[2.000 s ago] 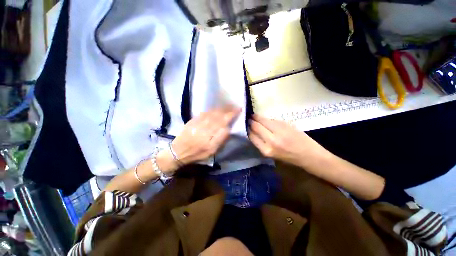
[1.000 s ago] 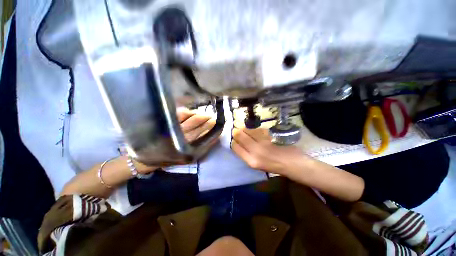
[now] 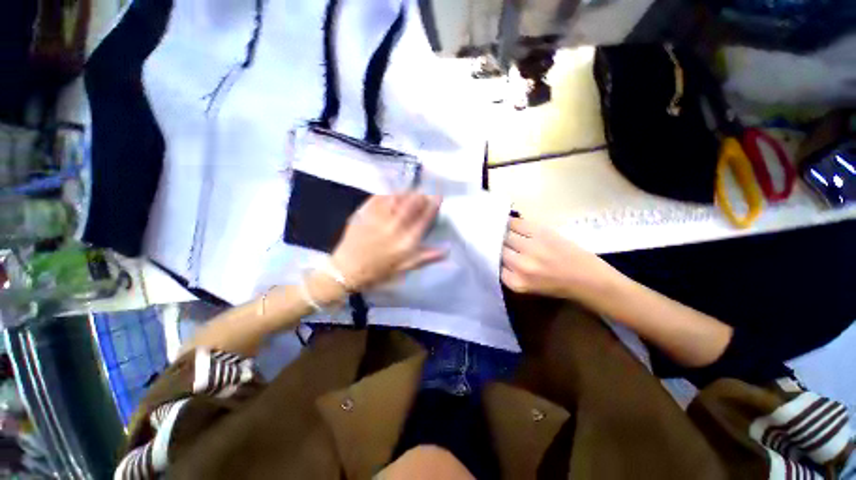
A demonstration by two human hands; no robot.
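Note:
A large garment panel, pale with black strips and a black edge, lies over the left and middle of the table and down to my lap. A pale piece with a black patch lies on it. My left hand is blurred and rests flat on the panel at the patch's right side, fingers apart. My right hand pinches the panel's right edge near the table's front edge. The sewing machine head is at the top, its needle area blurred.
A black pouch lies right of the machine bed. Beside it are scissors with yellow and red handles and a phone. Black cloth hangs along the front right. A blue crate stands at the lower left.
The view has tipped back from the machine head, which no longer covers my left hand. The panel lies lower and further right than two seconds ago, and the black patch now shows.

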